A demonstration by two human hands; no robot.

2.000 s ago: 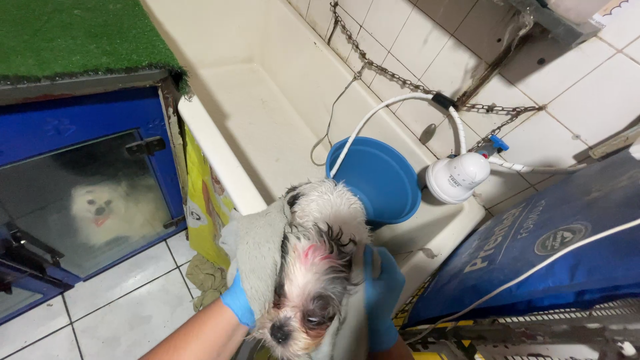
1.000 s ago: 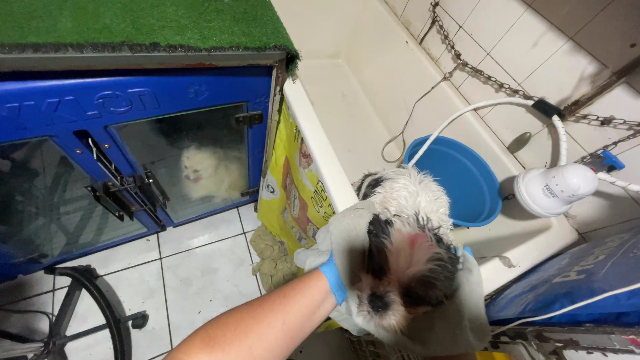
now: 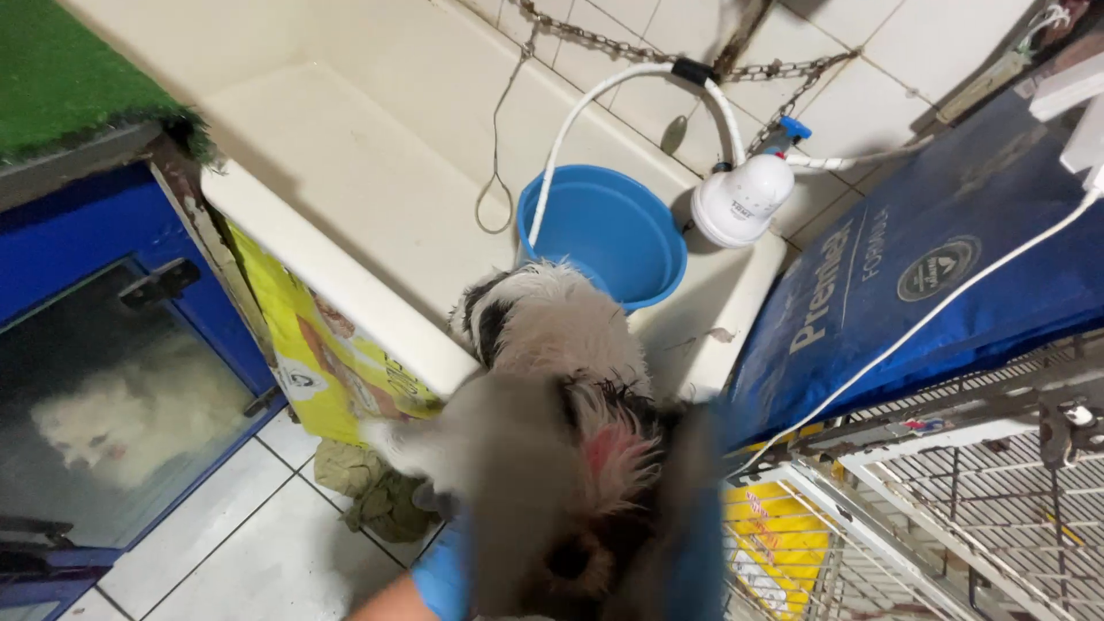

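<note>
A wet white and black dog [image 3: 569,336] with a pink patch of fur on its head is at the bottom centre, by the tub's near end. A grey cloth [image 3: 517,492], blurred, lies over one side of its face and head. My left hand [image 3: 444,569], in a blue glove, is at the cloth's lower left; the cloth hides its fingers. At the dog's other side my right hand [image 3: 703,517], blue-gloved and blurred, is close to the head with a greyish edge of cloth beside it. The right fingers cannot be made out.
Behind the dog, a blue plastic basin [image 3: 604,233] sits in the cream tub [image 3: 345,285] beside a white electric shower head [image 3: 743,203] with a hose. A white dog [image 3: 138,414] is behind a blue cage's glass door. Blue bag [image 3: 897,276] and wire cages [image 3: 992,509] stand right; a crumpled cloth [image 3: 379,492] lies on the floor.
The cloth has come up over one side of the dog's face, which showed uncovered before. My right hand, hidden one second ago, is in view at the dog's other side. The view has swung right.
</note>
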